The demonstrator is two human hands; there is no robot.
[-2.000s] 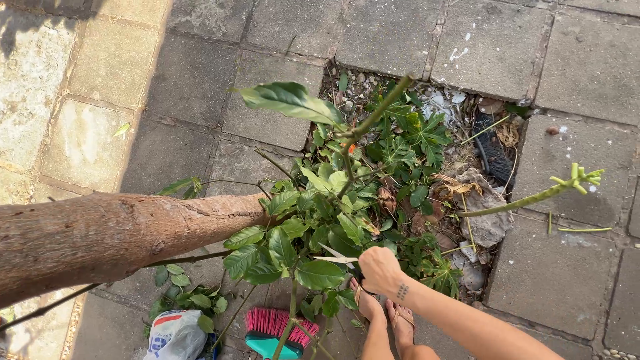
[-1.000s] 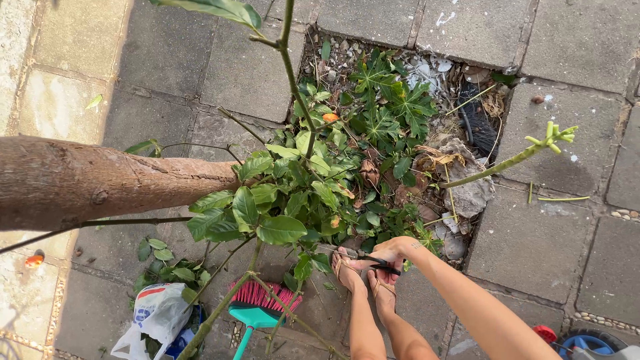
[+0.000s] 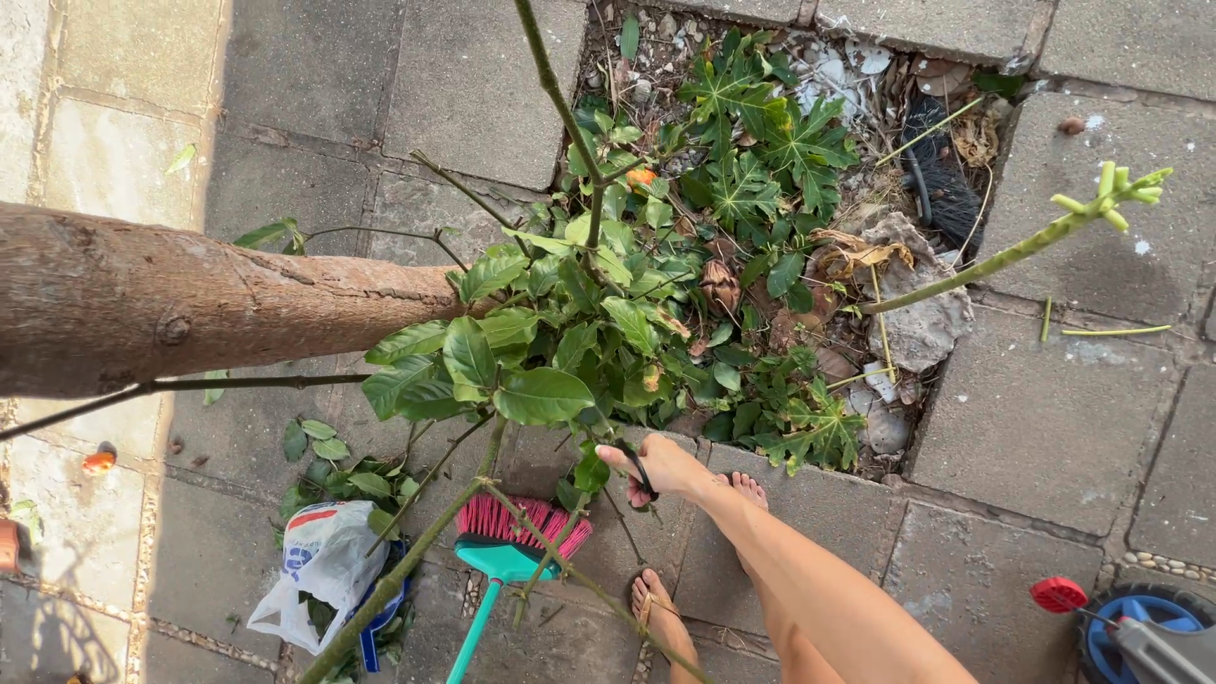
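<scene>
My right hand [image 3: 655, 467], entering from the lower right, grips the black handles of a pair of scissors [image 3: 638, 470]. The blades reach up and left into leafy green shoots [image 3: 546, 351], largely hidden by leaves. These shoots stand around the base of a tree trunk [image 3: 218, 299], which comes in from the left. Bare thin branches [image 3: 584, 142] rise from the shoots, one towards the top edge. A cut green stem [image 3: 1007, 256] with stubby ends leans to the right over the soil bed. My left hand is not in view.
A teal broom [image 3: 503, 560] with pink bristles, a plastic bag [image 3: 332, 570] with leaves and a blue dustpan [image 3: 385, 608] lie below the trunk. A grey rock [image 3: 917, 318] and a black brush head [image 3: 936, 171] lie in the bed. A blue wheel [image 3: 1130, 627] stands lower right.
The view has shifted. My right hand, with the scissors, has moved from beside the leaves to lower among the shoots' edge near my feet. One foot has stepped apart from the other.
</scene>
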